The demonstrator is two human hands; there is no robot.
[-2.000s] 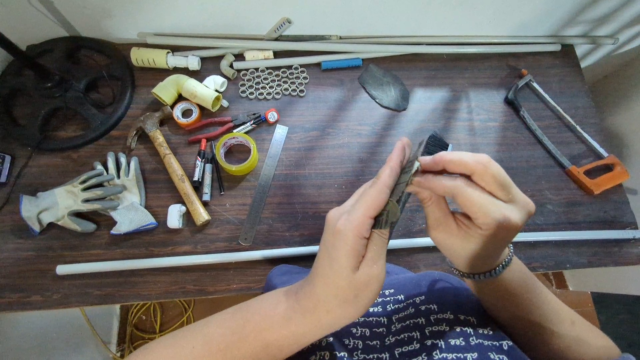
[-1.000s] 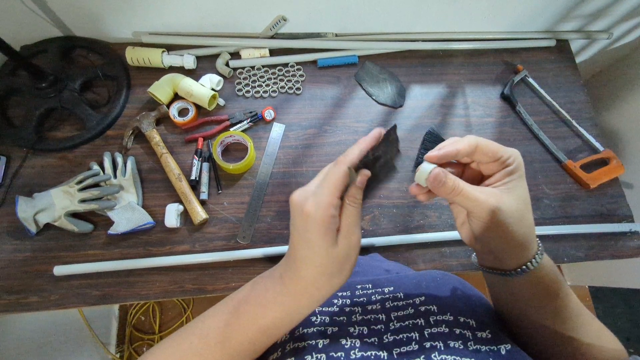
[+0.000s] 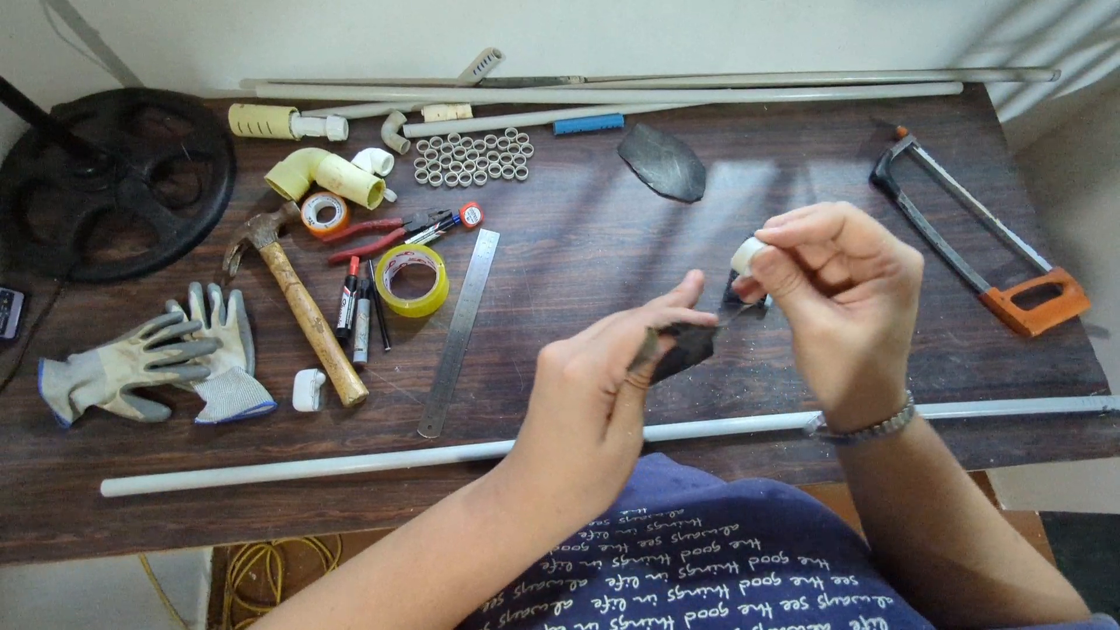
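Observation:
My left hand point(image 3: 604, 385) holds a dark piece of sandpaper point(image 3: 684, 352) between thumb and fingers, over the near middle of the wooden table. To its right, my right hand point(image 3: 840, 297) pinches a short white ring cut from plastic pipe point(image 3: 746, 257) between thumb and fingertips. Just behind and below the ring a small black piece point(image 3: 733, 290) shows; whether my right hand holds it I cannot tell. A long white pipe point(image 3: 350, 464) lies crosswise on the table beneath my wrists. Beyond my hands lies a dark oval piece of sheet point(image 3: 662, 163), flat on the wood.
Small pipe rings point(image 3: 472, 159) lie grouped at the back, before several long pipes point(image 3: 630, 94). A hacksaw point(image 3: 971, 227) lies right. Left are a claw hammer point(image 3: 306, 315), work gloves point(image 3: 149, 359), a steel ruler point(image 3: 459, 332), yellow tape point(image 3: 411, 280), pliers point(image 3: 376, 236) and a black wheel-like base point(image 3: 114, 184).
My right hand has risen a little with the white ring since one second ago. The sandpaper in my left hand is now lower and tilted toward the right. Two seconds ago both hands were together.

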